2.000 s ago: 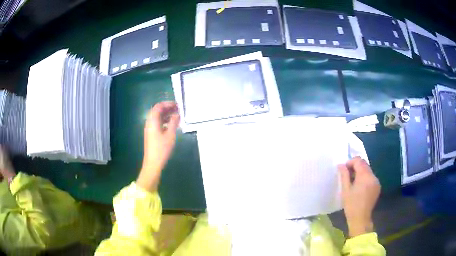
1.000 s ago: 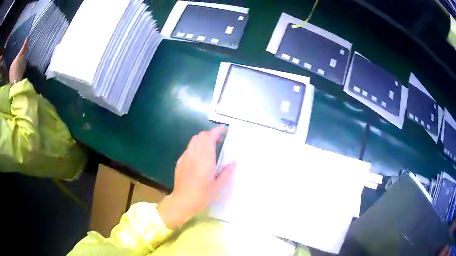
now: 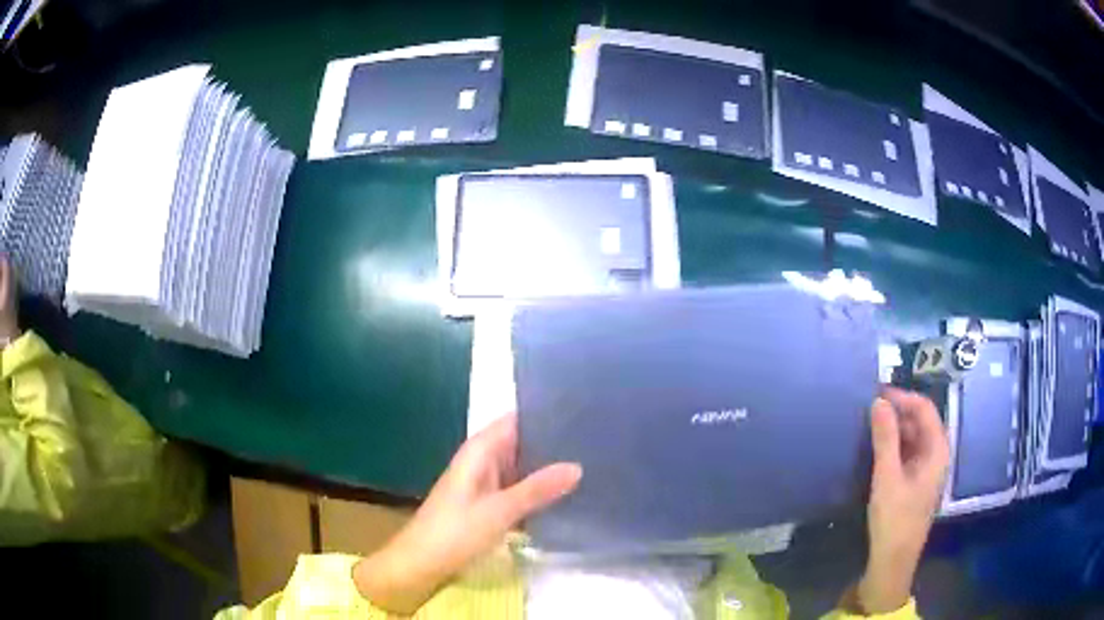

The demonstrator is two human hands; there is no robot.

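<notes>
A dark grey tablet (image 3: 696, 418) lies back side up over the white work pile (image 3: 489, 369), with a pale ADVAN logo on its face. My left hand (image 3: 484, 509) grips its left edge, with the thumb on the back. My right hand (image 3: 906, 454) holds its right edge. Bright glare shows at the tablet's upper right corner. A screen-side-up tablet (image 3: 551, 236) with glare lies on white sheets just beyond; the held tablet hides part of its near edge.
A tall stack of thin white sleeves (image 3: 182, 212) stands at left. Several tablets on white sheets line the far side, including one tablet (image 3: 418, 99). At right are a metal fixture (image 3: 950, 354) and overlapping tablets (image 3: 987, 424). A neighbour's yellow-green sleeve (image 3: 79, 448) is at left.
The grey tablet is now in both my hands over the white pile, which was uncovered before. My right hand has come back into view. The view has turned back towards level.
</notes>
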